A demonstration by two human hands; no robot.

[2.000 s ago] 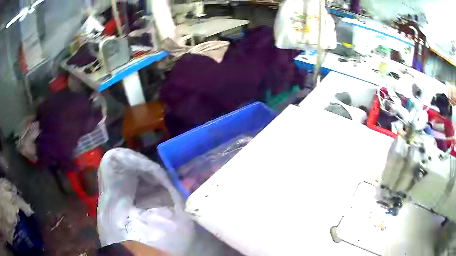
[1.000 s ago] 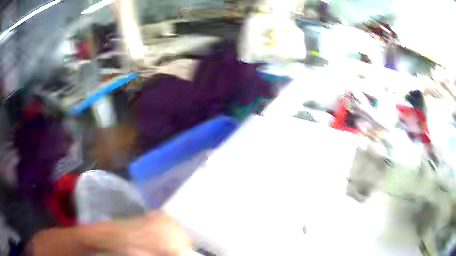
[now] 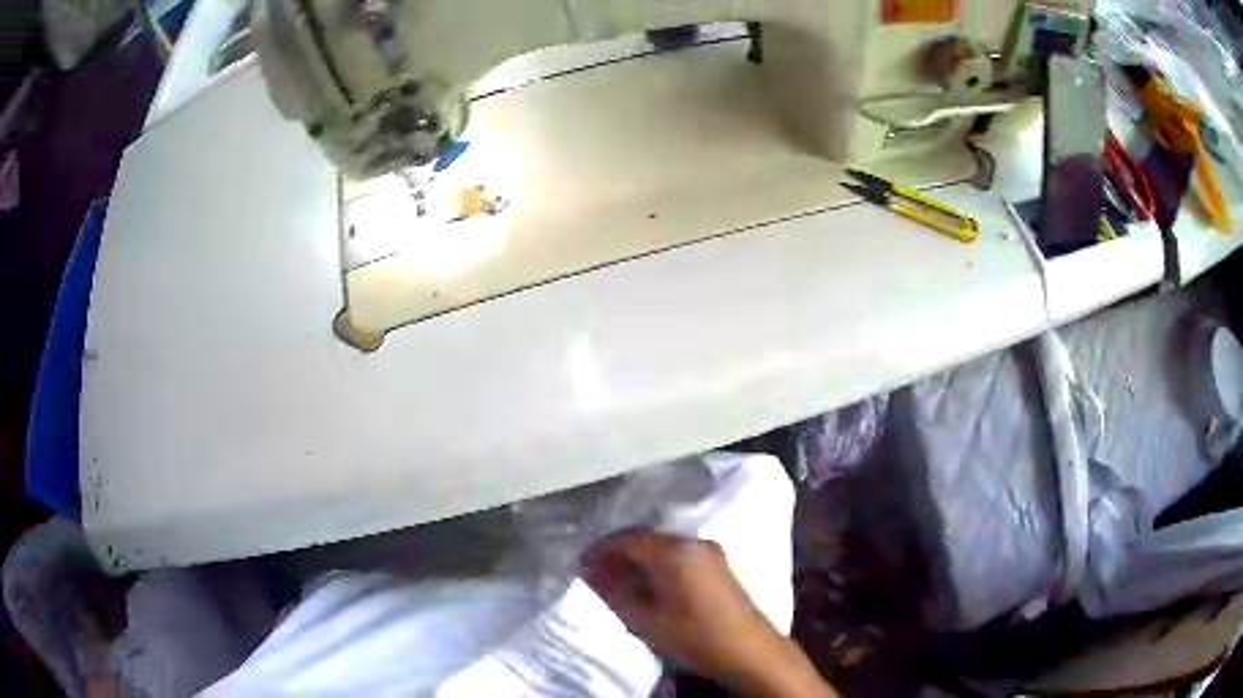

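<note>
White cloth [image 3: 545, 652] lies in my lap below the table's front edge, with folds and a bright upper part at the right. My right hand [image 3: 668, 593] comes in from the lower right over the cloth, slightly blurred. Its fingers are curled down at the cloth; whether they pinch it I cannot tell. A greyish, see-through blur lies between the fingers and the table edge. My left hand is not in view.
The white table [image 3: 273, 450] carries a cream sewing machine [image 3: 872, 68] with a lit needle area. Yellow-handled snips [image 3: 927, 211] lie on it. A dark flat case [image 3: 1074, 150] and orange-yellow tool [image 3: 1186, 137] are at right. Padded grey cloth [image 3: 981, 477] hangs below right. A blue bin [image 3: 62, 382] is left.
The view has swung from the bag and bin at left down to the machine and my lap. The blurred hand at lower left is gone; my right hand and white cloth now show.
</note>
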